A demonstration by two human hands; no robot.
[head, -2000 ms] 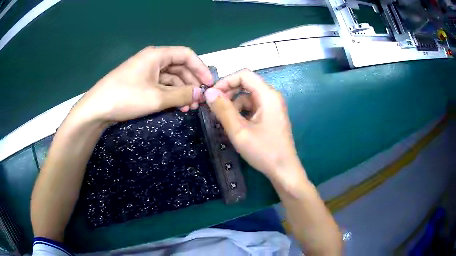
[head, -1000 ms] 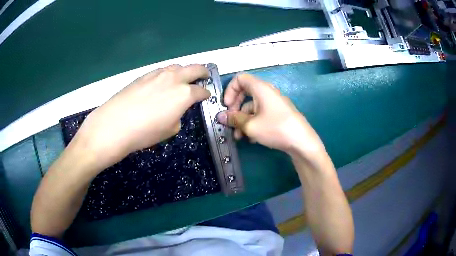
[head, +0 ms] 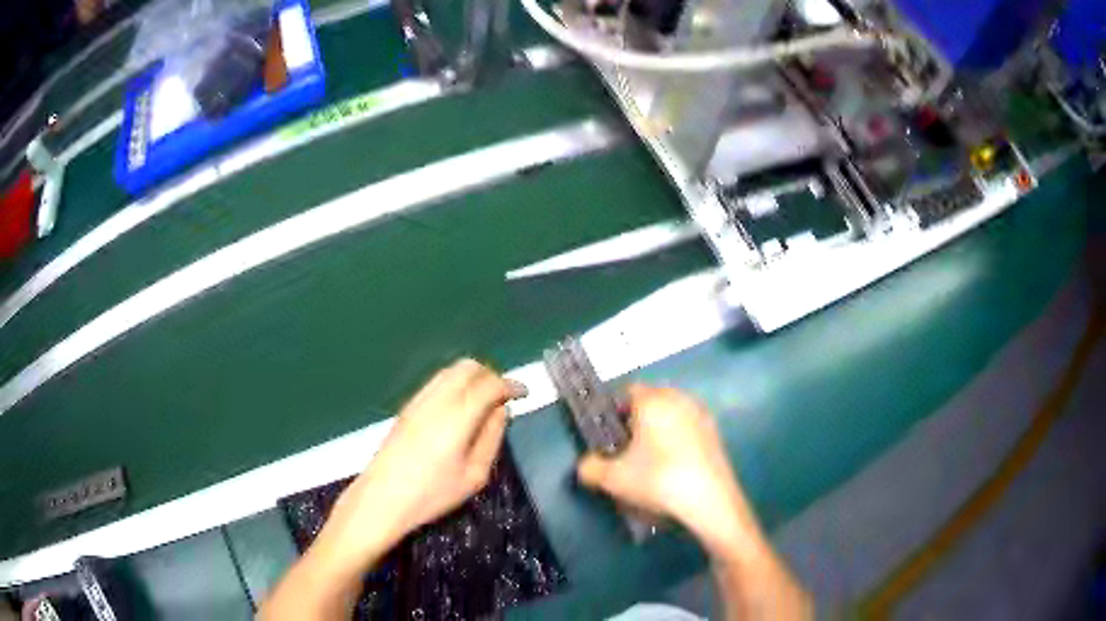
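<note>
My right hand (head: 661,467) grips the narrow grey-brown fixture strip (head: 587,394) near its middle, to the right of the parts mat. The strip's far end points towards the white rail. My left hand (head: 443,437) is over the far part of the black parts mat (head: 516,546), with its fingertips close together near the white rail. Whether it pinches a small component cannot be told. The mat is covered with glittering specks and partly hidden by my left hand and forearm. The strip's seats are too blurred to read.
The benchtop machine (head: 776,261) stands at the right, with a white hose (head: 679,55) above. A blue bin (head: 224,136) holding a clear bag lies far left across the green surface. Another strip (head: 83,495) lies at left. Something red (head: 17,214) shows at the left edge.
The view has shifted up, showing more of the machine and the blue bin. My right hand now grips the strip, which has moved away from the mat's edge. My left hand has left the strip.
</note>
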